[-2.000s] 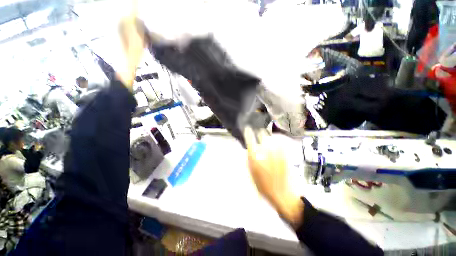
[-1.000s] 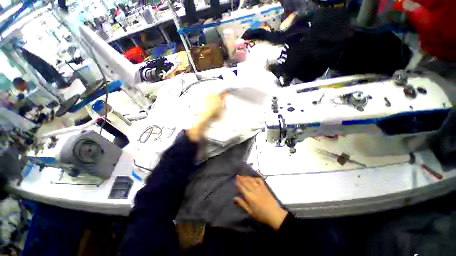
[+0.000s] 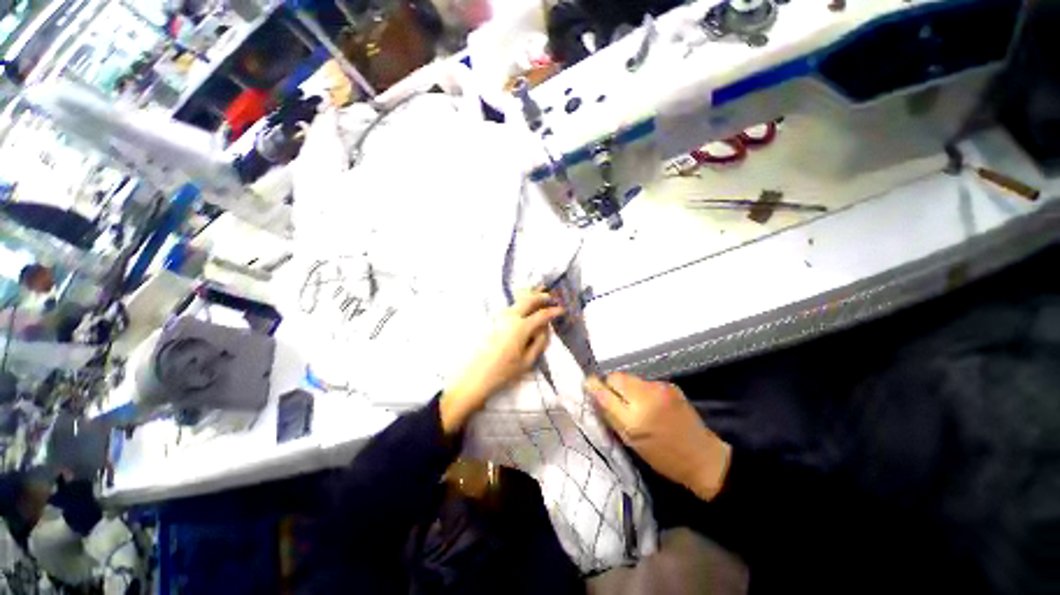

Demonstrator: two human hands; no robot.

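A white quilted lining (image 3: 575,488) with dark diamond lines hangs over the table's front edge, and more white cloth is spread on the table to the left. A narrow dark grey band (image 3: 572,331) runs along its edge between my hands. My left hand (image 3: 509,349) has its fingertips on the band and white cloth. My right hand (image 3: 660,428) pinches the band's lower part, near the table edge. The needle area (image 3: 599,207) of the sewing machine (image 3: 686,99) is above and right of my hands, with the cloth's upper end beside it.
Tweezers (image 3: 802,207) lie on the machine bed by a brown patch. Red-handled scissors (image 3: 738,144) lie behind them. An orange-handled tool (image 3: 1007,183) is at the right. A grey round-faced device (image 3: 213,363) stands at the left. Thin dark cords (image 3: 349,291) lie on the white cloth.
The grey fabric that lay flat under my right hand is now mostly out of sight, with quilted lining showing. My left hand has come down towards my right, and both are at the band. The view has shifted closer.
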